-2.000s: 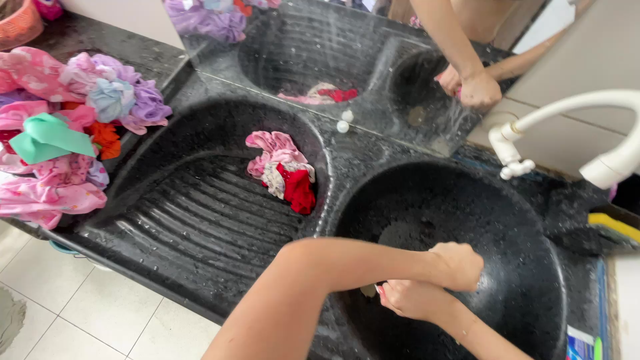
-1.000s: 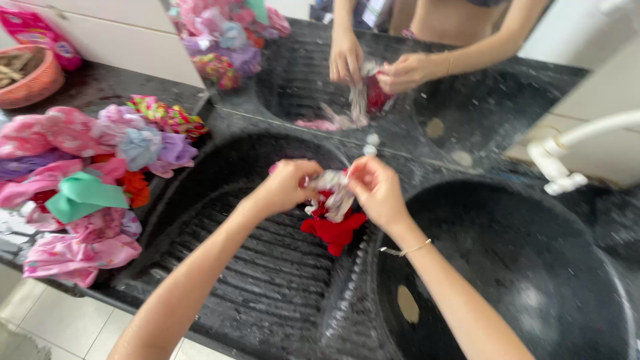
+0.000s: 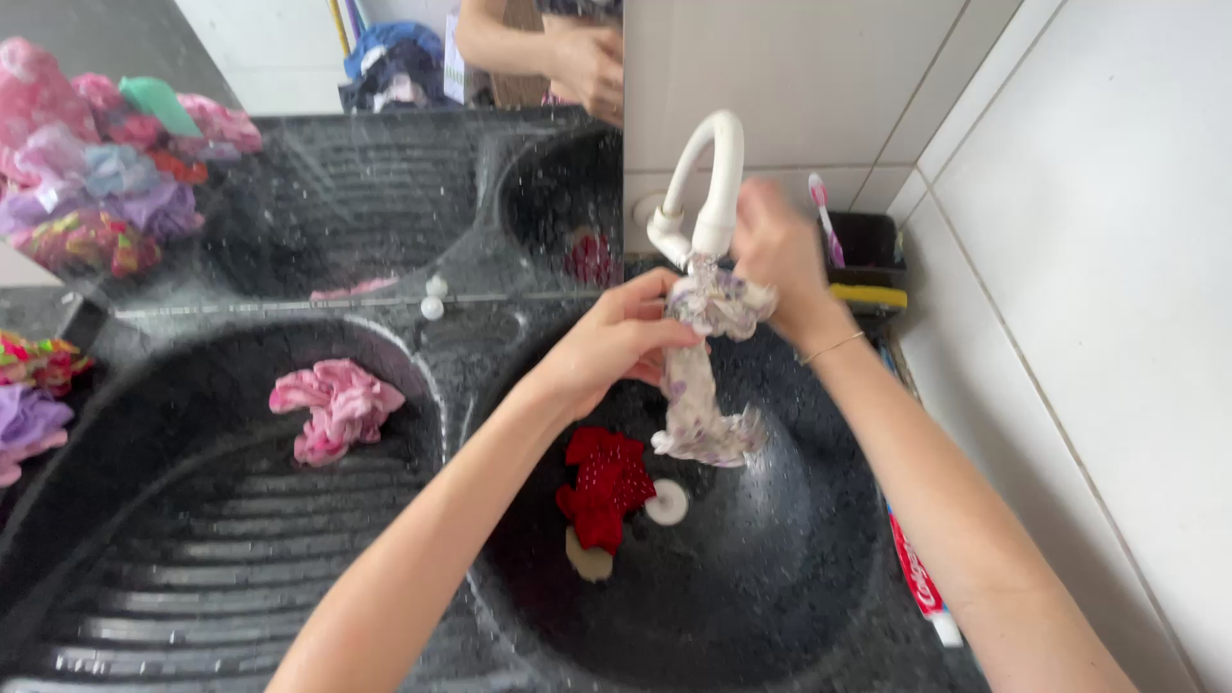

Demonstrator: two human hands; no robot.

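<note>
My left hand point(image 3: 626, 337) grips a wet white cloth with purple spots point(image 3: 698, 399) below the mouth of a white plastic faucet point(image 3: 717, 188), and water runs onto the cloth. Beside the faucet, my right hand point(image 3: 780, 255) is blurred, its fingers partly behind the spout; whether it holds anything is unclear. A red dotted cloth point(image 3: 606, 486) lies in the round black basin point(image 3: 828, 577), next to a white round drain piece point(image 3: 666, 502) and over part of a beige oval object point(image 3: 589, 556). The pink cloth point(image 3: 337, 409) rests in the ribbed basin point(image 3: 221, 577).
Colorful garments point(image 3: 34, 404) lie at the left edge. A mirror point(image 3: 366, 192) stands behind the basins. Right of the faucet are a toothbrush point(image 3: 828, 221), a dark holder point(image 3: 861, 245) and a yellow sponge point(image 3: 868, 296). A Colgate toothpaste tube point(image 3: 919, 568) lies by the right rim.
Both hands have moved right, from the ribbed basin to the faucet, with the white cloth. The red cloth now lies in the round basin. Water now runs from the faucet. The view has shifted right.
</note>
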